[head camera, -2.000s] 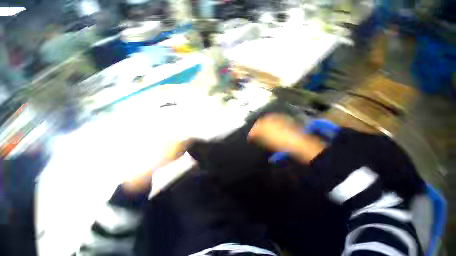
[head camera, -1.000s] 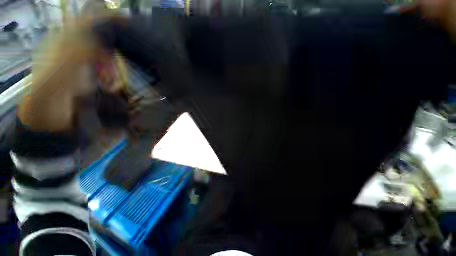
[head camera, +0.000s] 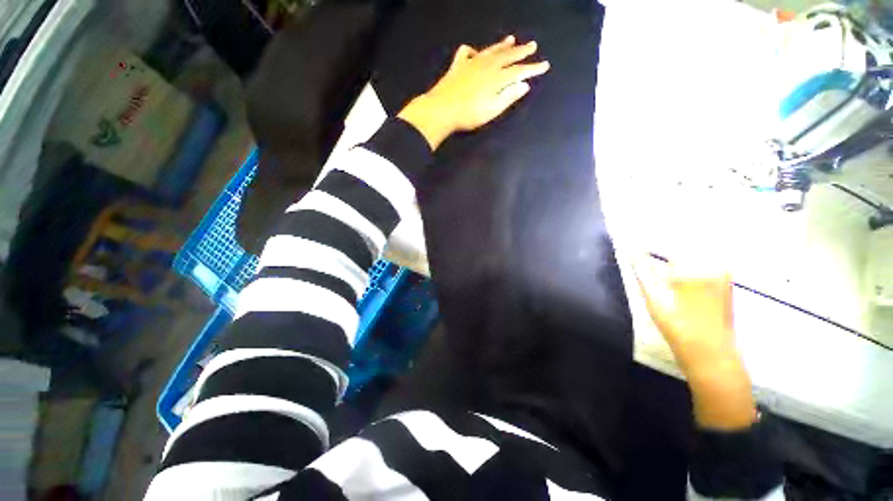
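Observation:
A large black cloth panel (head camera: 519, 196) lies on the white table (head camera: 676, 108) and hangs over its near edge towards my lap. My left hand (head camera: 477, 90) rests palm down on the upper part of the cloth, fingers apart. My right hand (head camera: 697, 313) is over the white table, just right of the cloth's right edge. Its fingers are washed out by glare, so I cannot tell whether they hold anything. Part of the sewing machine (head camera: 818, 93), with a teal patch and metal fittings, shows at the upper right.
A blue grid crate (head camera: 211, 250) stands left of the table under hanging black cloth, with a blue tub (head camera: 176, 391) beside it. A pale box with markings (head camera: 122, 122) is at the far left. A thin dark line crosses the table right of my right hand.
The black cloth, held up and spread before the camera one second ago, now lies on the table. My left hand now rests on it; my right hand has come down from the upper right.

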